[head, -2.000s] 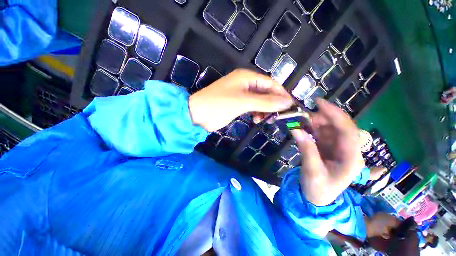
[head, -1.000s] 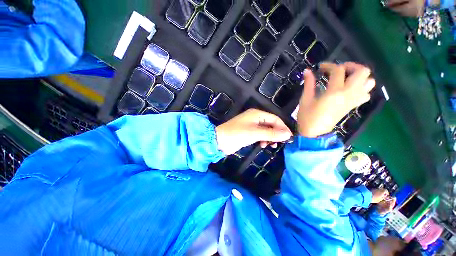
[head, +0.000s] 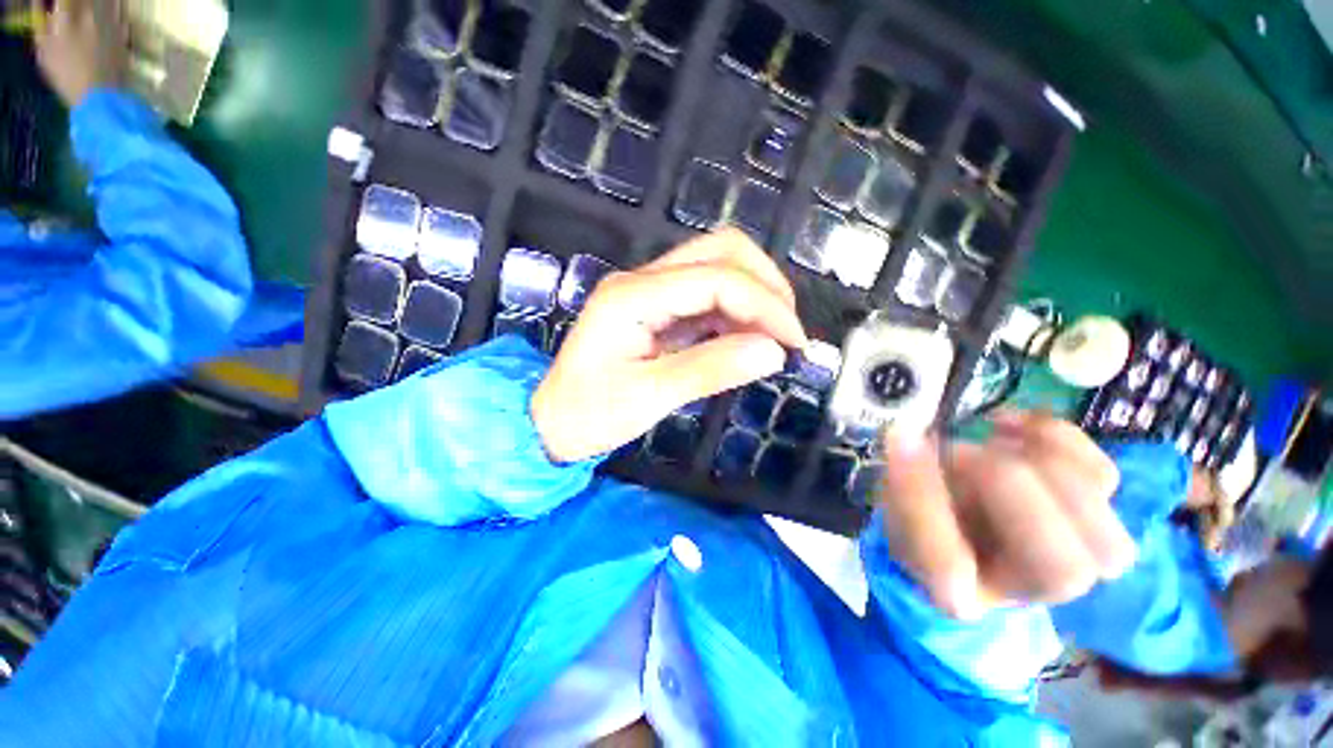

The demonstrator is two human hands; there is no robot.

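A smartwatch unit [head: 892,376] shows its pale back with a dark round centre, above the lower right part of the black foam tray [head: 512,197]. My right hand [head: 1001,512], slightly blurred, holds it at its lower edge with the fingertips. My left hand [head: 665,344] is left of the unit, over the tray, with thumb and fingertips pinched together; I see nothing clearly between them. The tray pockets hold several dark glass units [head: 402,307], some with bright reflections.
A neighbour's blue sleeve [head: 146,249] and a cream card [head: 179,51] are at the left. A round cream disc [head: 1089,351] stands right of the tray, beside another black tray of units [head: 1177,387]. Another person's sleeve [head: 1155,607] is at lower right. The bench mat [head: 1155,190] is green.
My right hand has moved from over the tray pockets down to the right, and a unit's pale back now shows at its fingertips. My left hand has shifted slightly left and up.
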